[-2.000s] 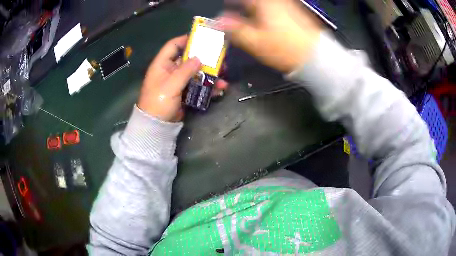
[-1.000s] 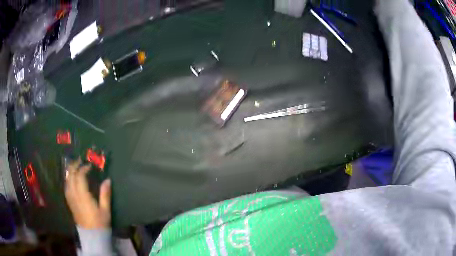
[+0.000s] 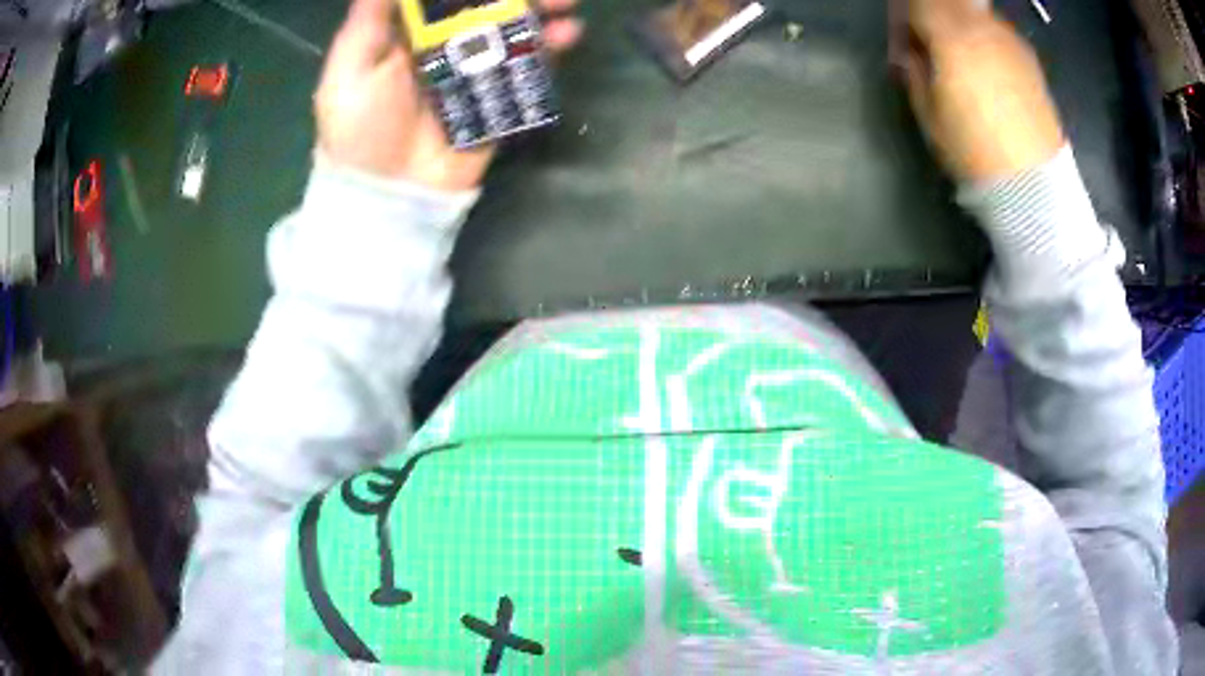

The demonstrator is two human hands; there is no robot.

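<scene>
A small keypad phone [image 3: 492, 82], yellow around its screen and with dark keys, is in my left hand [image 3: 379, 99] at the top of the view, keys facing up. Its upper end is cut off by the picture's edge. My right hand [image 3: 978, 86] is at the upper right, blurred, over the bench; whether it holds anything cannot be told. A brown-dark flat piece with a white strip [image 3: 698, 29] lies on the dark green bench top [image 3: 740, 211] between my hands.
At the left are a small red part [image 3: 208, 82], a small silvery piece [image 3: 194, 172] and a red-handled tool [image 3: 90, 222]. A blue plastic stool [image 3: 1180, 409] stands at the right edge, below the bench. The bench's front edge runs just ahead of my body.
The view has tilted down towards my body. My left hand has come from the red parts at the left and now holds the phone. My right hand has come into view at the upper right.
</scene>
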